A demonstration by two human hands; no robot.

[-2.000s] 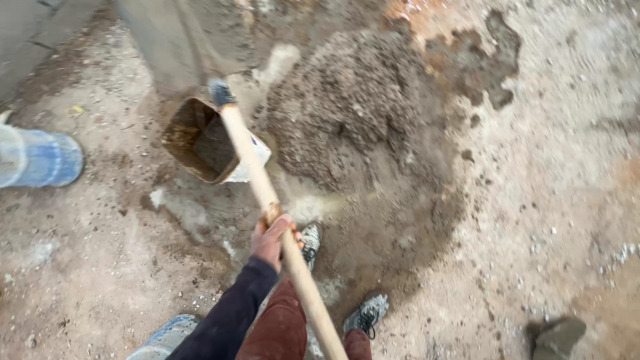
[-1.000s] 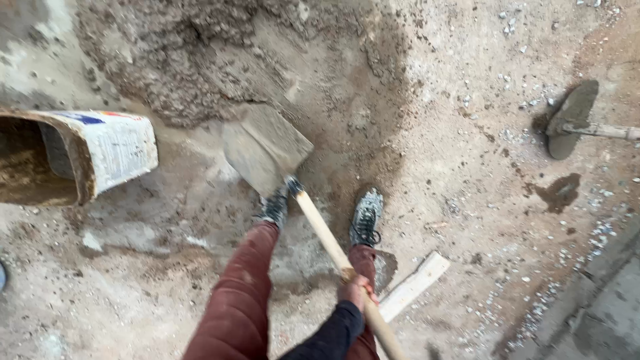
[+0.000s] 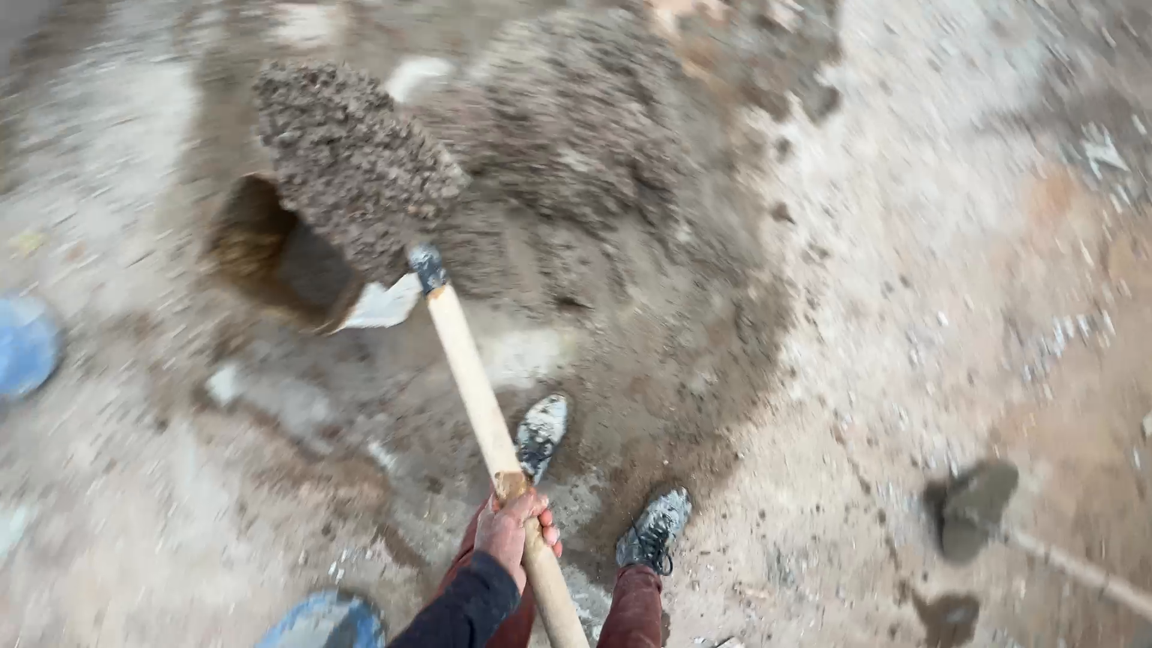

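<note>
My left hand (image 3: 517, 531) is wrapped around the wooden handle (image 3: 472, 387) of a shovel, below its dark socket. A heap of wet grey mortar covers the shovel's blade (image 3: 351, 162), which is raised over the right edge of a mortar-stained bucket (image 3: 243, 247). The bucket's opening faces up and its inside is partly hidden by the load. Right of the blade lies a larger pile of mortar (image 3: 576, 126) on the ground. My right hand is outside the picture.
A blue bucket (image 3: 25, 346) is at the left edge, and another blue container (image 3: 326, 621) at the bottom. My shoes (image 3: 655, 531) stand below the pile. On the right lies a second shovel (image 3: 976, 510), caked with mortar. Pale debris is scattered over the ground.
One second ago the shovel blade was low, near my feet and without a heap; now it is raised with mortar over the bucket. The view has shifted strongly.
</note>
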